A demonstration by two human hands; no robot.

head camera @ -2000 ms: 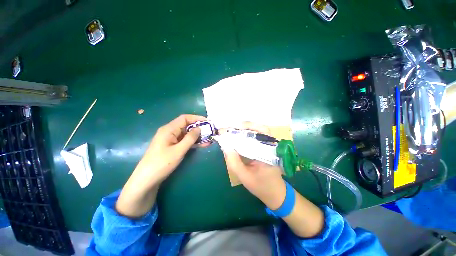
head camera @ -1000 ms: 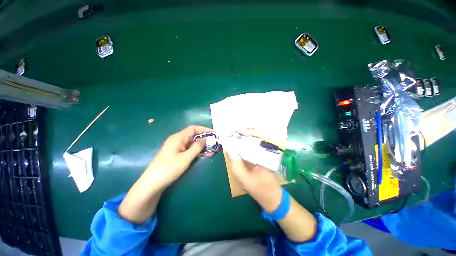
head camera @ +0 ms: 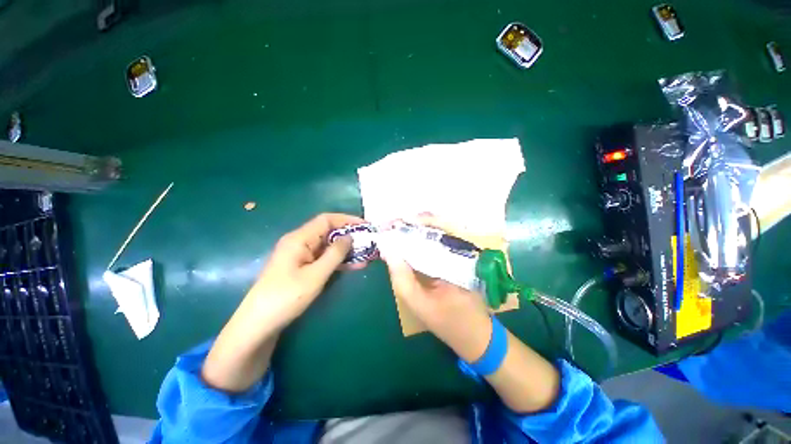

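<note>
My left hand (head camera: 299, 264) grips a small device housing (head camera: 356, 245) with a dark and silvery rim between thumb and fingers. My right hand (head camera: 442, 303) holds a fat white glue syringe (head camera: 434, 257) with dark marks. Its front end points left and meets the housing's right side; the needle tip is too small to make out. A green adapter (head camera: 495, 278) caps the syringe's rear, and a clear air hose (head camera: 568, 314) runs from it to the right. White wiping paper (head camera: 447, 178) and a tan cardboard piece (head camera: 412, 319) lie under my right hand.
A black dispensing controller (head camera: 663, 260) stands at right with a clear plastic bag (head camera: 720, 165) on it. Other housings (head camera: 519, 44) lie across the back. At left are a wooden stick (head camera: 141, 225), a folded wipe (head camera: 134, 299), a black tray (head camera: 43, 321) and a metal rail (head camera: 61, 165).
The camera view has shifted. The housing in my left hand looks tilted differently, with its pale inside less visible. Both hands keep their holds, and the syringe stays at the housing.
</note>
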